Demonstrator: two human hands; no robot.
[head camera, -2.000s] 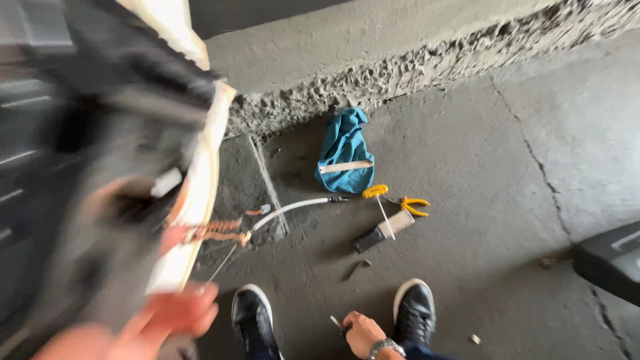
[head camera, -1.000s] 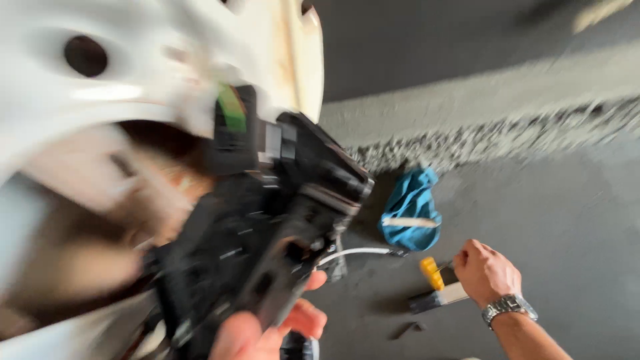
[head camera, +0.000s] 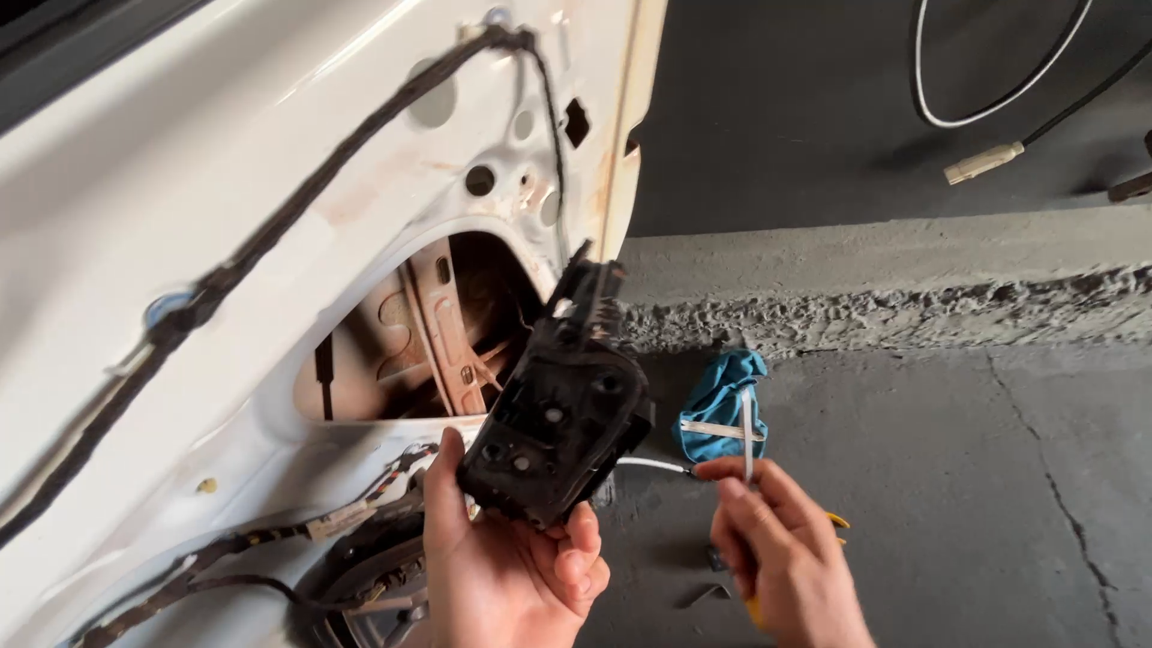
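Observation:
My left hand (head camera: 513, 576) holds up a black door latch assembly (head camera: 562, 414) by its lower end, thumb on its left side. Behind it is the white inner car door panel (head camera: 225, 180), with a large opening that shows a rusty metal bracket (head camera: 445, 333). To the right, my right hand (head camera: 783, 549) pinches a thin, pale flat strip (head camera: 747, 427) that points upward; something yellow shows below the fingers, its kind hidden. A white-sheathed cable (head camera: 652, 463) runs from behind the latch toward the right fingertips; whether they touch it I cannot tell.
A blue cloth (head camera: 724, 373) with another pale strip (head camera: 711, 430) lies on the grey floor by a rough concrete ledge (head camera: 864, 315). A wiring harness (head camera: 261, 243) crosses the door. A cable loop (head camera: 945, 121) and a pale connector (head camera: 985, 165) are at the upper right.
The view has shifted toward the door. My right hand was over the floor near the yellow item and now holds a pale strip upright. The latch is still in my left hand.

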